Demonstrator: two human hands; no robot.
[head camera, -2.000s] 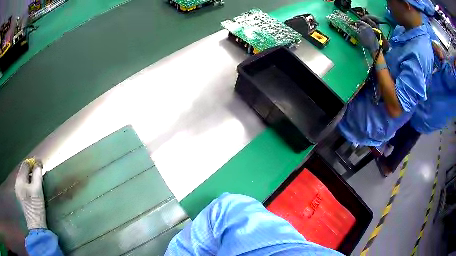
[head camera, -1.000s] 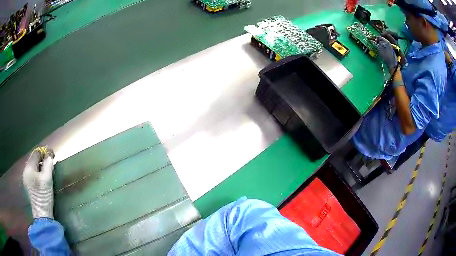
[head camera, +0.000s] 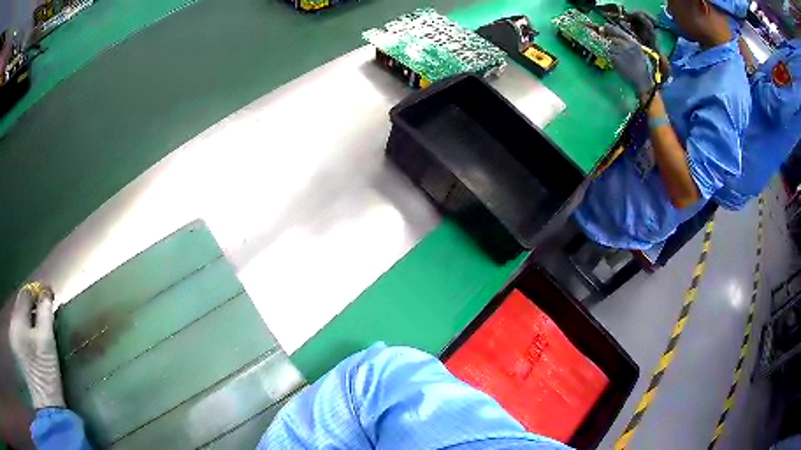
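Note:
My left hand (head camera: 35, 352), in an off-white knit glove, is at the far left, beside the upper left corner of the green work mat (head camera: 167, 325). Something yellow shows at its fingertips; whether it is a held piece or a fingertip wrap I cannot tell. The mat has cross seams and a brown stain and lies on the bare metal plate (head camera: 290, 167). My right hand is not in view; a blue sleeve (head camera: 369, 404) shows at the bottom centre.
A deep black bin (head camera: 483, 158) stands right of the plate. A circuit board (head camera: 435, 46) lies behind it, underside up. Below the bench edge, another black bin (head camera: 625, 373) holds a red sheet (head camera: 531, 369). At right, a person (head camera: 685, 114) in blue handles another board (head camera: 581, 37).
The camera view has shifted back and forth. My left hand stays by the mat's corner. The neighbouring person's hands have moved slightly over their board.

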